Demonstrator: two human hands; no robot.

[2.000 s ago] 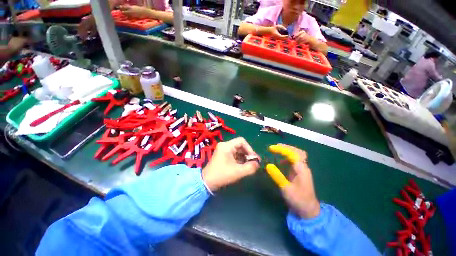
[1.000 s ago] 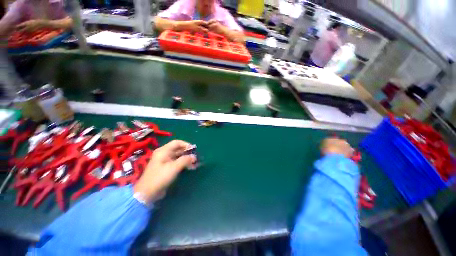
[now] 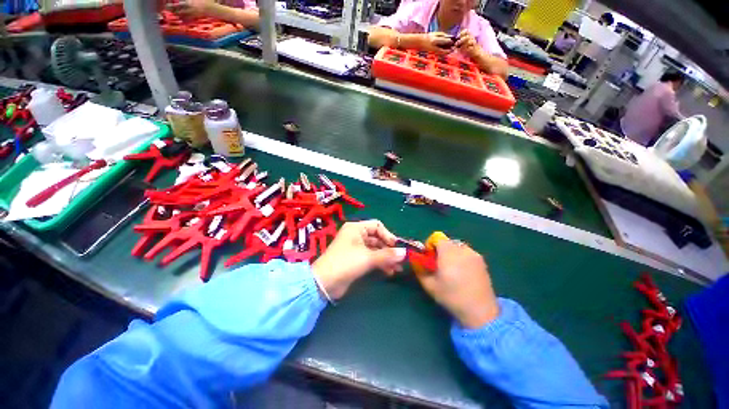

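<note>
My left hand (image 3: 358,254) pinches a small dark and silver electronic assembly (image 3: 409,244) between thumb and fingers. My right hand (image 3: 457,275), with yellow finger cots, is closed around a red spring clamp (image 3: 424,258). The clamp's jaw end meets the assembly between my two hands; whether it grips the assembly is hidden by my fingers. A pile of red clamps holding silver and dark bars (image 3: 240,209) lies left of my hands. Another group of red clamps (image 3: 651,343) lies at the right.
Two bottles (image 3: 223,128) and a green tray (image 3: 62,214) with white sheets and a red tool stand at left. Small assemblies (image 3: 389,164) lie along the white strip (image 3: 511,211). A blue bin (image 3: 710,319) is at the right edge. A person works at a red tray (image 3: 444,86) opposite.
My right hand has come back from the clamps at right and now holds a red clamp against the assembly in my left hand. The camera view has swung back left.
</note>
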